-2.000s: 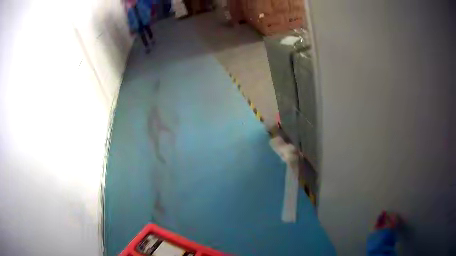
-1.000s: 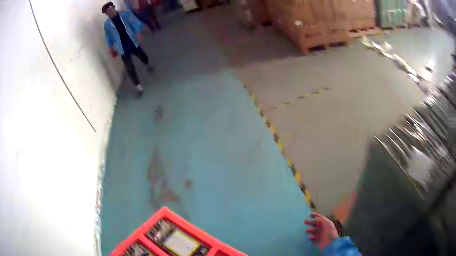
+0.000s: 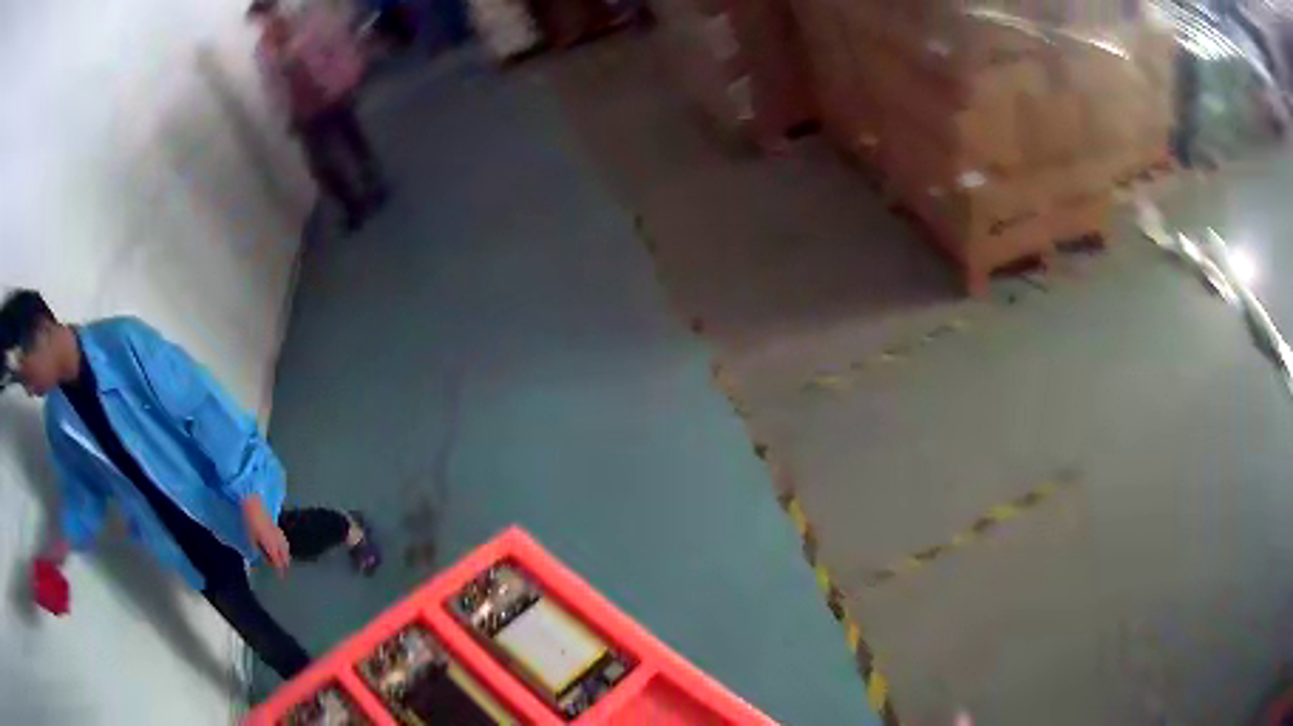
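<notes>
A red-orange compartment tray (image 3: pixel 574 579) juts in from the bottom edge, tilted, with one corner pointing up. Open-backed phones lie in its pockets. The one nearest the corner (image 3: pixel 542 638) shows a white battery with yellow edging and a circuit board; the phone beside it (image 3: pixel 426 681) has a black battery. A pocket on the right side shows bare red. The rest of the tray is cut off. My left hand is not in view. Only a tiny blurred pinkish tip, perhaps of my right hand (image 3: pixel 960 719), shows at the bottom edge.
A person in a blue smock (image 3: pixel 177 426) walks close by on the left along the white wall (image 3: pixel 185 213). A person in pink (image 3: pixel 319 107) is farther back. Large cartons on pallets (image 3: pixel 978 142) stand upper right, beyond yellow-black floor tape (image 3: pixel 815 560).
The person in blue has come much nearer on the left. The cartons look larger. More of the tray shows. My right hand has dropped almost out of the picture.
</notes>
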